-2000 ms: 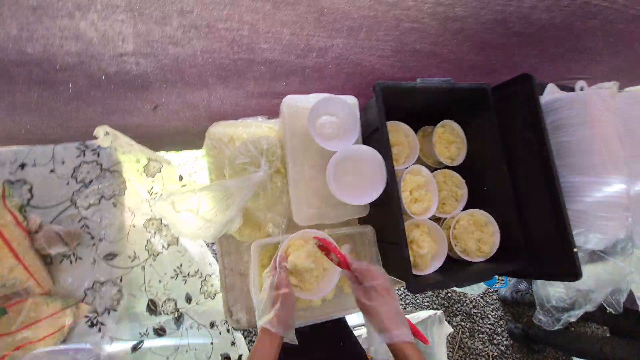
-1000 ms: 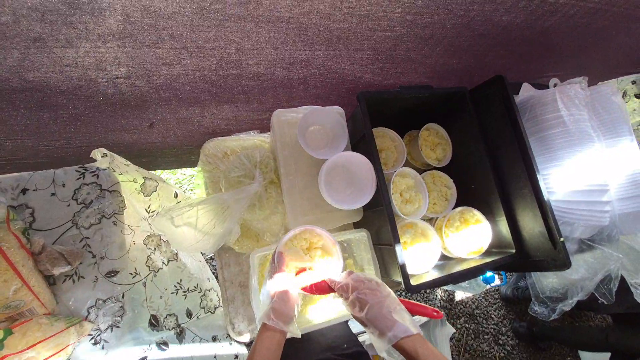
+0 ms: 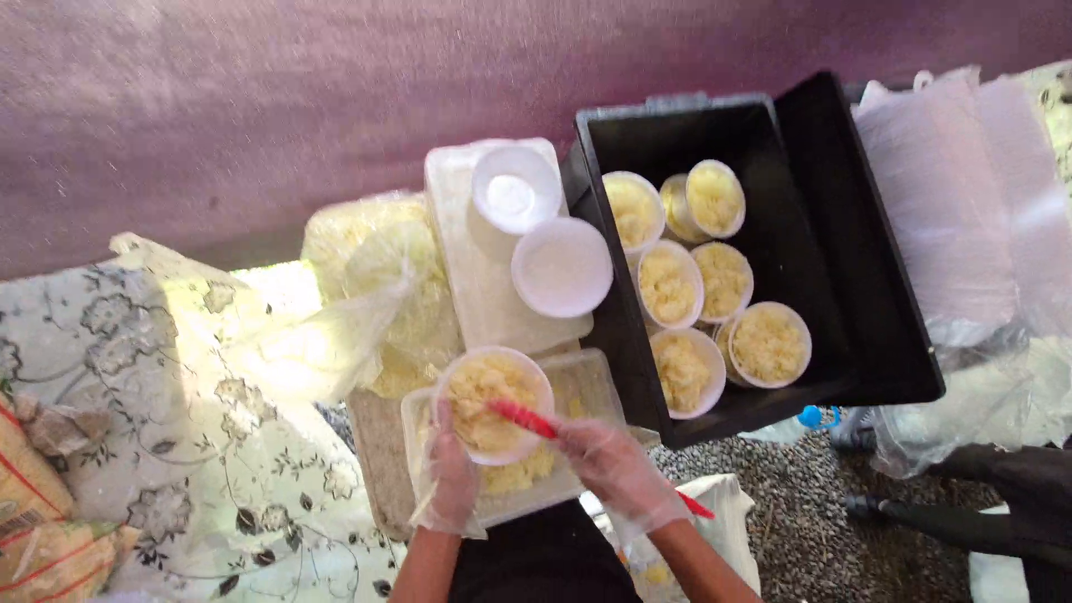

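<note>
My left hand (image 3: 452, 473), in a clear plastic glove, holds a white plastic bowl (image 3: 494, 405) by its left side. Pale yellow crumbly food fills the bowl. A red utensil (image 3: 523, 417) is gripped in my gloved right hand (image 3: 615, 473), its front end on the food and its handle sticking out behind the hand. Beneath the bowl lies a translucent plastic tub (image 3: 599, 377) with more of the same food. Two white bowls (image 3: 517, 190) (image 3: 562, 268) rest on a whitish container lid (image 3: 469, 243). Several filled bowls (image 3: 769, 345) stand in a black crate (image 3: 837, 327) at the right.
A plastic bag of yellowish food (image 3: 402, 310) lies left of the lid, on or by a floral tablecloth (image 3: 167, 419). Packets with red stripes (image 3: 33, 494) are at far left. White plastic stacks (image 3: 938, 201) lie beyond the crate. A person's dark-clothed legs (image 3: 963, 502) show at lower right.
The red utensil and my right hand have shifted over the bowl between frames; the utensil's front end now touches the food. The bowl stays in my left hand. The crate's bowls look unchanged.
</note>
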